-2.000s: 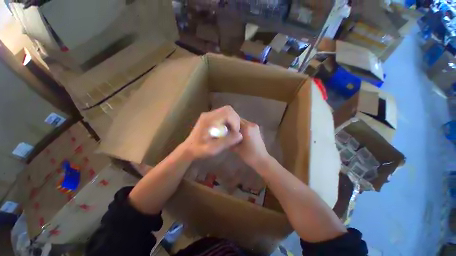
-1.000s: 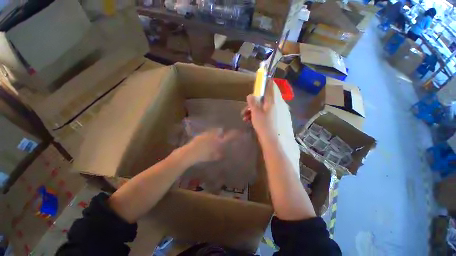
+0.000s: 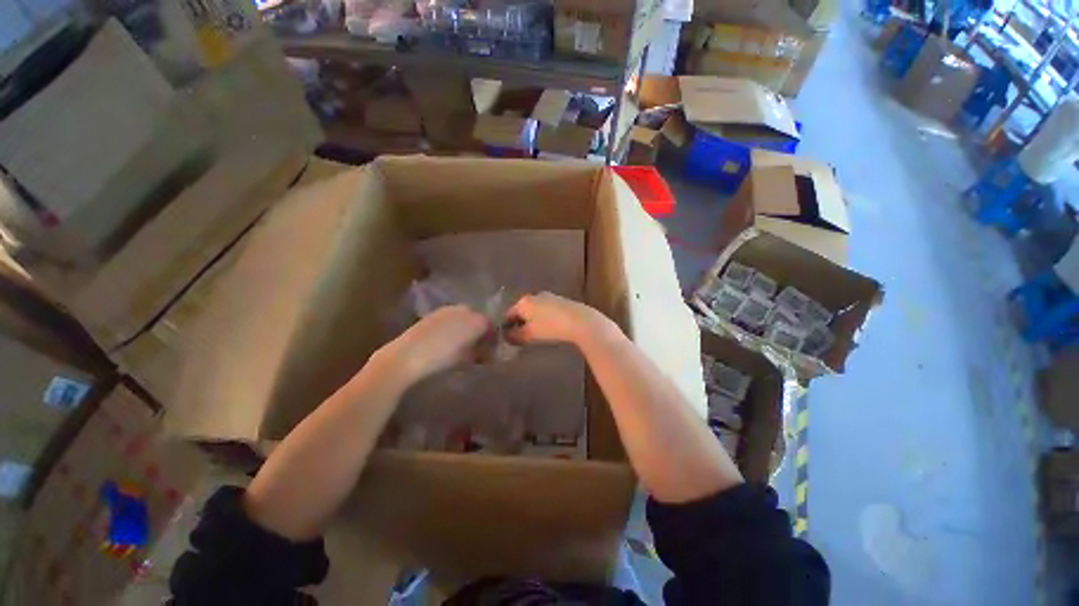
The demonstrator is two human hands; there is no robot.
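A large open brown carton [image 3: 521, 497] stands in front of me with its flaps out. My left hand [image 3: 450, 340] and my right hand [image 3: 547, 322] are close together inside it. Both hold a clear crinkled plastic bag [image 3: 499, 310], bunched between the fingers. A flat brown-grey cardboard pad [image 3: 538, 258] lies behind the hands in the carton. Packed goods with red and dark print [image 3: 464, 440] show at the near bottom edge. The fingertips are partly hidden and blurred.
Cartons with clear plastic cases [image 3: 775, 310] stand right of the carton. A red tray [image 3: 645, 189] and a blue bin [image 3: 716, 160] are behind it. A shelf [image 3: 450, 57] runs across the back. Stacked cartons [image 3: 130, 154] are on the left, the taped floor aisle [image 3: 899, 355] on the right.
My right hand has come down from the right edge to my left hand; the yellow and white item it held up no longer shows. Both hands now grip the plastic. The view has shifted.
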